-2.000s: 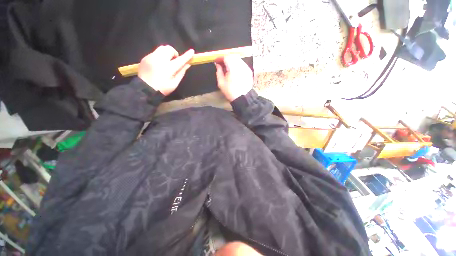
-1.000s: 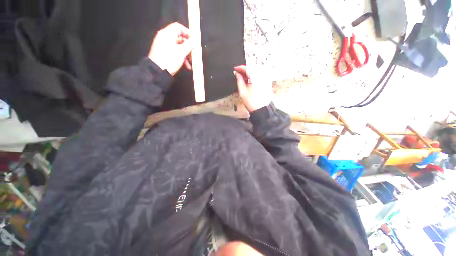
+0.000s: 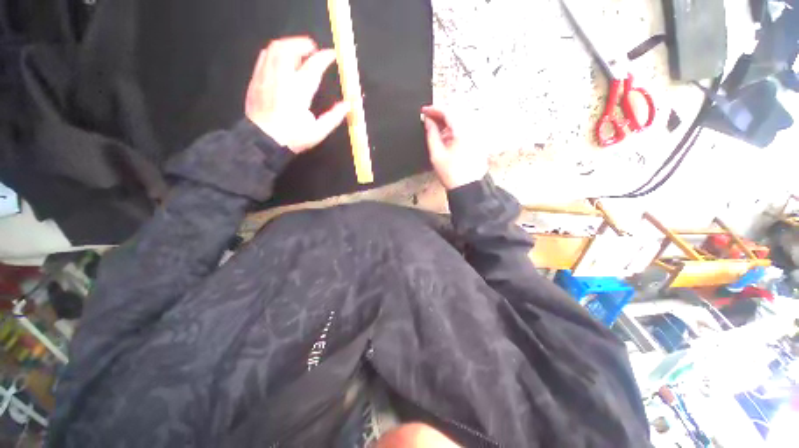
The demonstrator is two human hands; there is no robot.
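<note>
Black fabric (image 3: 210, 79) covers the left part of the table. A yellow ruler (image 3: 355, 105) lies on it, running away from me, its near end close to the fabric's front edge. My left hand (image 3: 293, 96) is left of the ruler, thumb and a fingertip at its left edge, holding it on the fabric. My right hand (image 3: 451, 150) is at the fabric's right edge, apart from the ruler, fingertips pinched together. A tiny pale tip, apparently tailor's chalk (image 3: 423, 116), shows at them; most of it is hidden.
Red-handled shears (image 3: 625, 109) lie to the right on the pale speckled table (image 3: 517, 96). Beyond them are a dark grey block (image 3: 696, 39), dark scraps (image 3: 758, 105) and a black cord (image 3: 670, 166). Wooden stools (image 3: 701, 254) and a blue basket (image 3: 596, 293) stand below.
The ruler has turned from lying crosswise to pointing away from me. My left hand now spreads along its left side. My right hand has left the ruler and moved right.
</note>
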